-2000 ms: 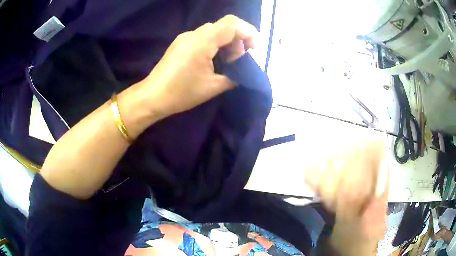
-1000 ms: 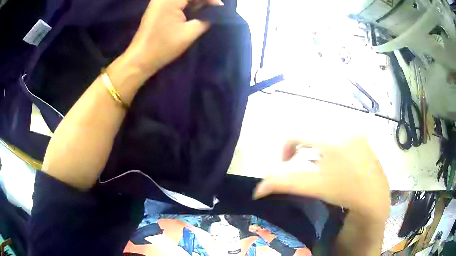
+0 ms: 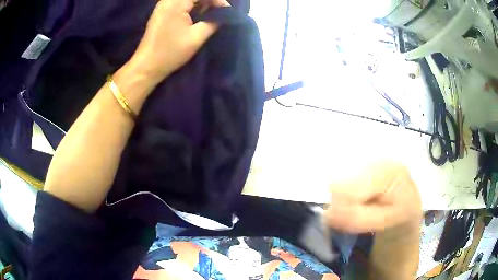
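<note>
The dark purple-navy garment piece (image 3: 191, 126) fills the left and middle. My left hand (image 3: 175, 33), with a gold bangle on the wrist, grips its upper edge near the top of the picture; the fingertips are partly hidden by cloth. A thin white edging (image 3: 144, 193) curves along the garment's lower edge and widens into white tape (image 3: 205, 221) ending in a small pale tip. My right hand (image 3: 374, 199) is blurred at the table's front edge, fingers bent together. A blurred pale strip (image 3: 319, 235) is by its fingertips; I cannot tell whether it is held.
A dark fabric strip (image 3: 284, 90) lies on the white table (image 3: 306, 158). Silver snips or tweezers (image 3: 393, 106) and black-handled shears (image 3: 443, 136) lie at right. The pale machine head (image 3: 458, 33) is upper right. Scraps hang at the right edge. A white label (image 3: 36, 46) is upper left.
My left hand has moved up and left with the cloth, uncovering the white edging below. My right hand went left towards the cloth, then back right, and its fingers have drawn together.
</note>
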